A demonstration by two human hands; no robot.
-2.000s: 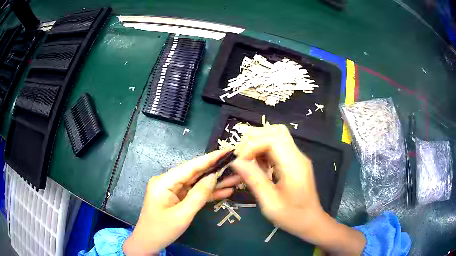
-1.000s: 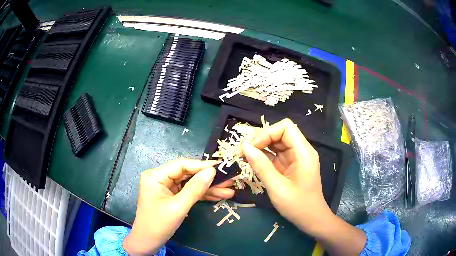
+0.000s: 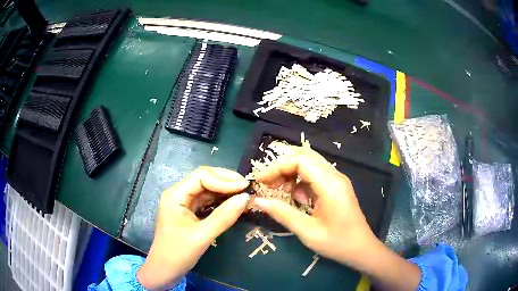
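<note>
My left hand (image 3: 196,219) is bare and holds a small dark housing (image 3: 209,209) between thumb and fingers, mostly hidden by them. My right hand (image 3: 315,207) meets it fingertip to fingertip above the near tray. Its thumb and index finger are pinched at the housing's end; whether a strip is between them cannot be told. Pale strips (image 3: 277,152) are heaped in the near black tray (image 3: 372,170) behind and under my hands. A larger heap of pale strips (image 3: 312,91) fills the far black tray (image 3: 250,79).
A block of black housings (image 3: 203,91) with a pale line stands left of the trays. A smaller tilted stack (image 3: 97,141) and a long compartment tray (image 3: 31,170) lie further left. Loose strips (image 3: 261,241) lie at the near edge. Two clear bags (image 3: 434,176) flank a black stick at right.
My right hand has moved from the near strip heap to my left fingertips. My left fingers have closed more around the housing. The whole view has shifted slightly.
</note>
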